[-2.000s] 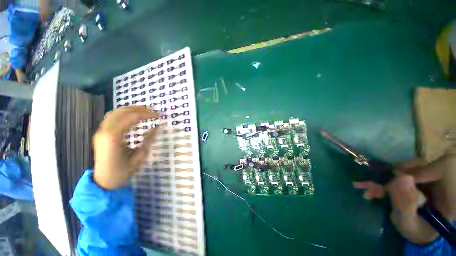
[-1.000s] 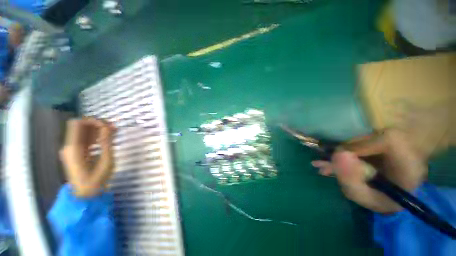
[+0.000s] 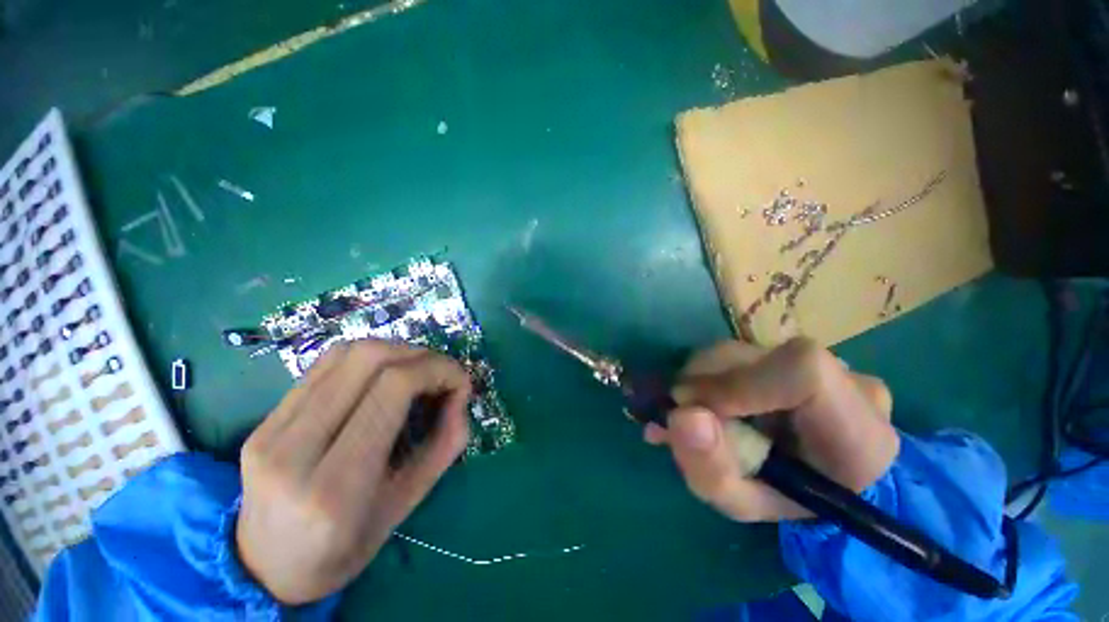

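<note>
My right hand (image 3: 778,425) holds the soldering iron (image 3: 839,498) like a pen, its metal tip pointing up and left, a little to the right of the PCB panel and not touching it. My left hand (image 3: 353,462) is over the lower left part of the PCB panel (image 3: 420,292), with thumb and fingertips together; whether something small is between them is hidden. A small component (image 3: 249,339) sticks out from the panel's left edge. A thin solder wire (image 3: 480,561) lies on the mat below the left hand.
The component tray (image 3: 73,419) is at the left, with a small white-outlined piece (image 3: 180,373) beside it. Clear offcuts (image 3: 183,201) lie behind the panel. The tan pad (image 3: 851,146) with solder scraps is at right, a dark box (image 3: 1052,158) beyond it. A tape roll (image 3: 851,24) is at the top.
My left hand has moved from over the component tray to over the PCB panel. The view has shifted right, showing more of the tan pad. The iron stays in my right hand.
</note>
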